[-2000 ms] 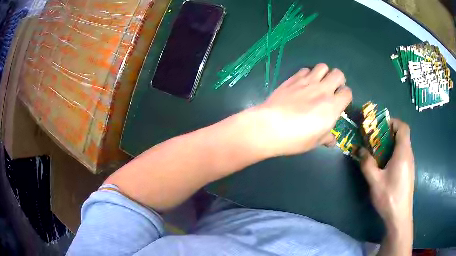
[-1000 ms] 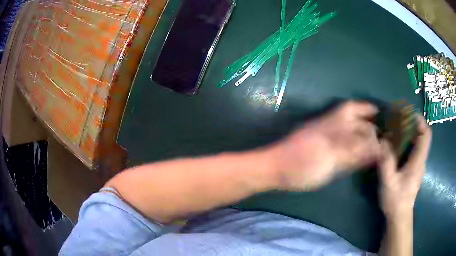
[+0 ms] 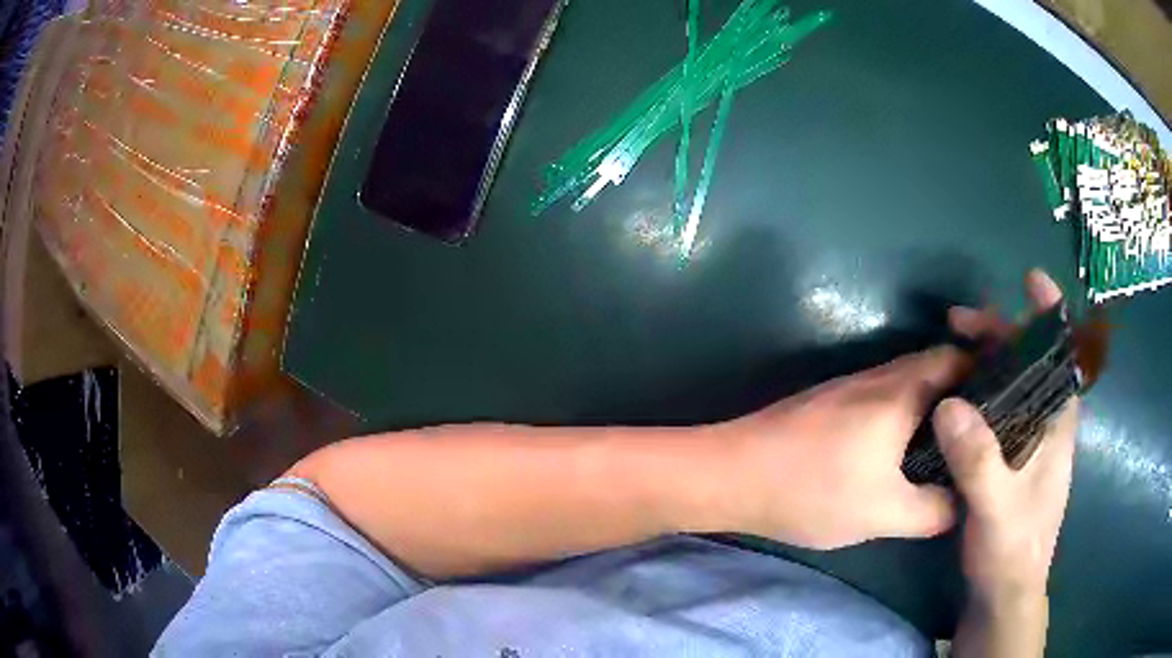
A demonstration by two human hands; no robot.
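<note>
A bundle of board strips (image 3: pixel 996 401) is held between both my hands at the right of the view, its dark edges showing. My left hand (image 3: pixel 874 444) grips the bundle's left end, with fingers partly hidden behind it. My right hand (image 3: pixel 1022 482) holds it from the right and below, thumb across the near face. The bundle appears lifted off the green bench top. Its far side and any orange tails are mostly hidden or blurred.
A pile of green waste rails (image 3: pixel 688 97) lies at top centre. A black smartphone (image 3: pixel 460 116) lies left of it. A stack of separated strips (image 3: pixel 1121 206) sits at the far right. An orange plastic-wrapped carton (image 3: pixel 180 167) stands at the left, beside the bench top (image 3: pixel 514 334).
The strips, earlier fanned with orange ends showing, are now gathered into a compact bundle with both hands closed on it. My left hand has moved right and nearer. The camera view has shifted slightly.
</note>
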